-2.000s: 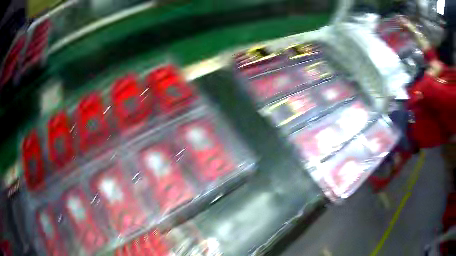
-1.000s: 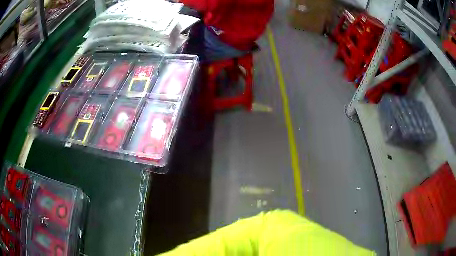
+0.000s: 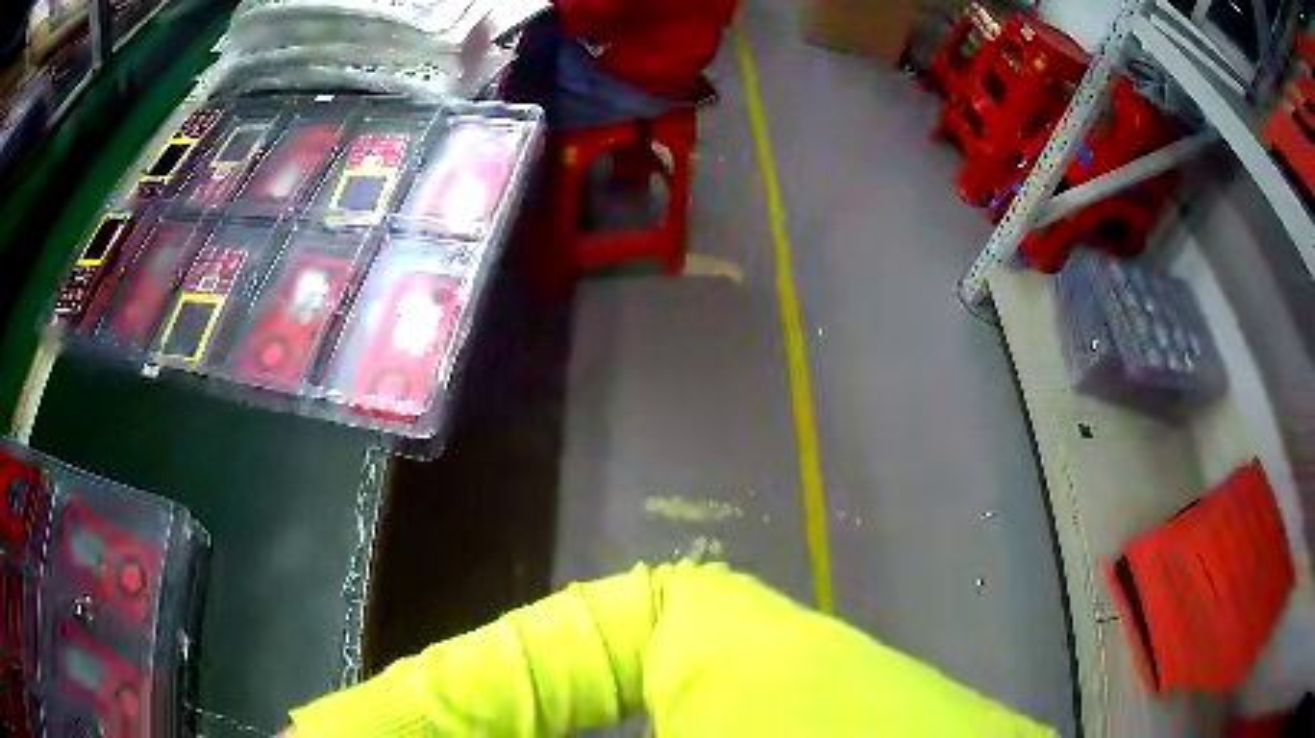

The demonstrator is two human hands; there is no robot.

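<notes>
A clear tray of phones [image 3: 325,231] lies on the green bench at the upper left. Some of its pockets show yellow-framed screens, others red phone bodies under glare. Part of a second clear tray with red phone bodies [image 3: 113,562] shows at the lower left edge. A yellow sleeve crosses the bottom of the view, its cuff ending near the bench edge. The hand beyond the cuff is cut off by the bottom edge. My other hand is out of the picture.
White stacked bags or sheets [image 3: 368,43] lie beyond the far tray. A person in red sits on a red stool [image 3: 623,188]. Grey floor with a yellow line [image 3: 790,332] runs alongside. At right are a metal-framed shelf [image 3: 1067,476], clear trays [image 3: 1139,332], an orange-red folder-like item [image 3: 1211,584] and red stools.
The view has swung right from the trays to the aisle. Since the second frame, the trays have shifted up and left in view, and more of the yellow sleeve shows.
</notes>
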